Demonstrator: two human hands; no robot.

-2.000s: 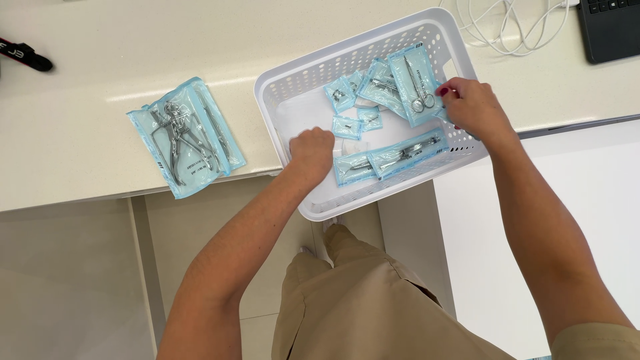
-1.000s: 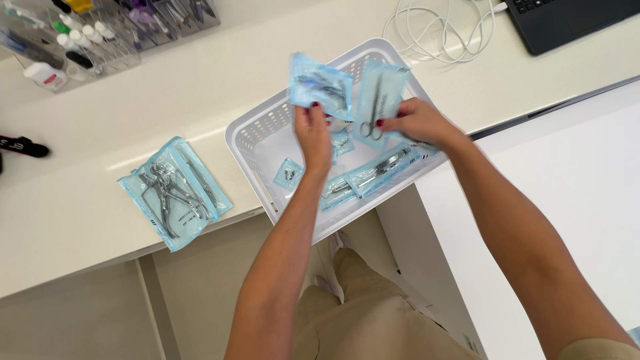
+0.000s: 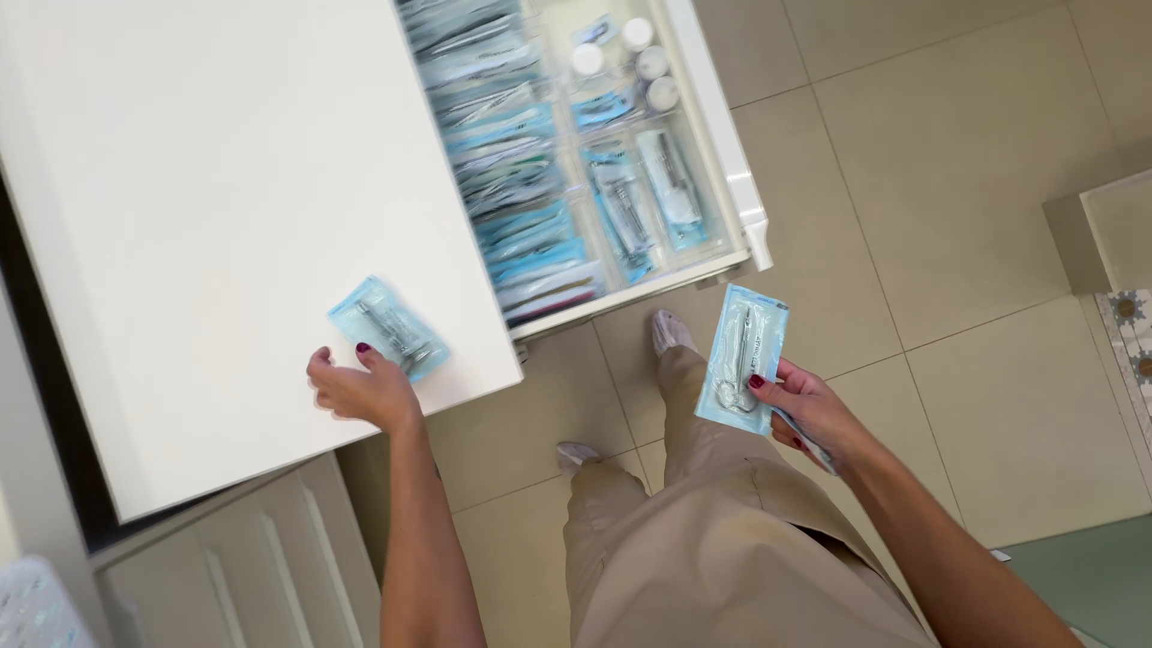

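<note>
Between the thumb and fingers of my right hand (image 3: 805, 409) is a blue-edged sterilization pouch (image 3: 742, 360) with scissors-like ringed instrument inside, held over the floor; the edge of another pouch shows under that hand. My left hand (image 3: 364, 387) is at the near corner of the white countertop (image 3: 252, 225), fingers apart, beside a blue pouch (image 3: 391, 328) with metal instruments that lies on the surface. The thumb overlaps the pouch's edge, but no grip on it shows. An open drawer (image 3: 630, 279) beyond the countertop holds many pouches (image 3: 513, 135) standing in a packed row.
Clear dividers in the drawer separate pouched instruments (image 3: 670, 184) and several white-capped round containers (image 3: 587, 60). The drawer's white front (image 3: 720, 117) sticks out over the tiled floor (image 3: 900, 270). A grey panelled front (image 3: 243, 558) is at lower left.
The view has swung from the counter with the white basket to the open drawer. My left hand no longer holds up pouches; my right hand still holds a pouch with a ringed instrument.
</note>
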